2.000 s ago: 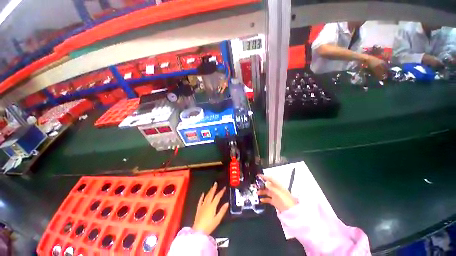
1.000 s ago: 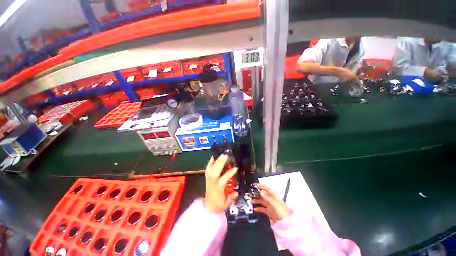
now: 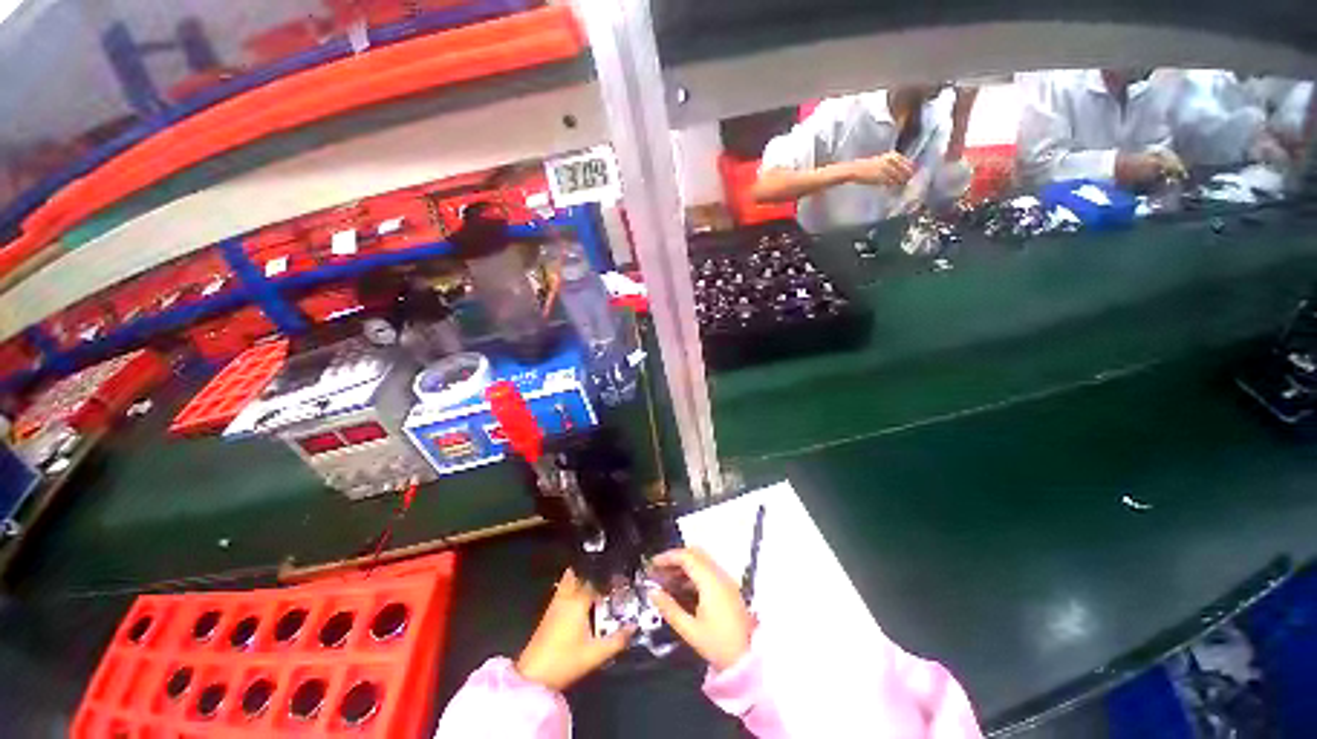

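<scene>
The black toggle-clamp fixture (image 3: 585, 498) stands in front of me, its red handle (image 3: 516, 422) raised up and back. My left hand (image 3: 568, 635) is at the left side of the silver base plate (image 3: 624, 621), fingertips touching it. My right hand (image 3: 708, 609) is at its right side, with thumb and fingertips bent over the plate. Small shiny pieces show between the hands. Whether either hand grips a part is too blurred to tell. The orange-red parts tray (image 3: 445, 599) at the left holds dark round parts (image 3: 337, 628) in its pockets.
A white sheet (image 3: 809, 578) with a dark pen (image 3: 755, 549) lies right of the fixture. A metal post (image 3: 667, 274) stands behind. A blue control box (image 3: 484, 440) and power supply (image 3: 347, 459) are behind left. A black parts tray (image 3: 773, 335) and people in white (image 3: 852, 145) are beyond.
My left hand went to the red handle, then left it and came down to the base. The handle has swung up. My right hand has moved in over the plate. The view has shifted right.
</scene>
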